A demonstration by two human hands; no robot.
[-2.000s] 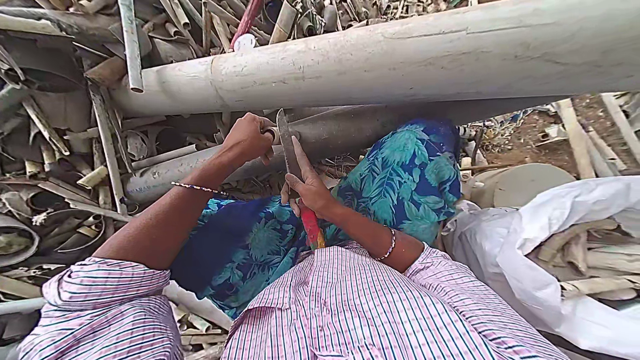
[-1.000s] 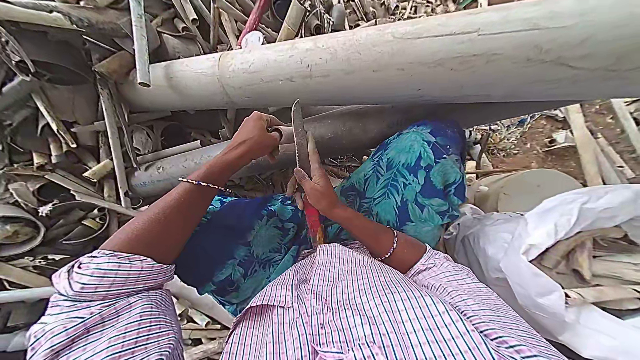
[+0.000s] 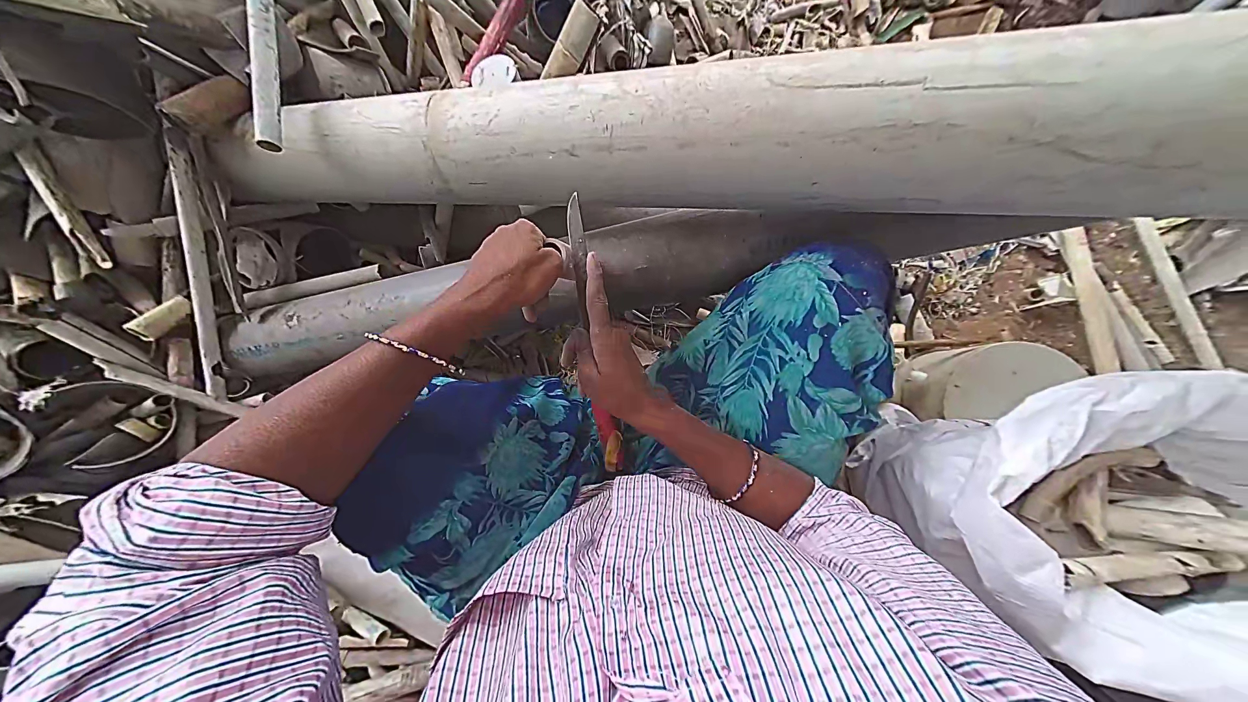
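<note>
My right hand [image 3: 616, 375] is closed around a knife [image 3: 576, 239] with a red and yellow handle, its index finger laid along the blade, which points up and away from me. Just left of the blade, my left hand [image 3: 514, 265] grips a short piece of pipe [image 3: 560, 255], its open end facing the blade. Most of that piece is hidden by my fingers. Both hands are above my lap, in front of a grey pipe [image 3: 331, 317].
A large pale pipe [image 3: 741, 132] lies across the view beyond my hands. Broken pipe pieces [image 3: 190, 263] are heaped at the left and far side. At the right, a white sack [image 3: 965, 487] holds more pieces, beside a round pale container [image 3: 1014, 378].
Both hands keep their hold. The knife blade, tilted to the left two seconds ago, stands more upright; the hands have otherwise shifted little.
</note>
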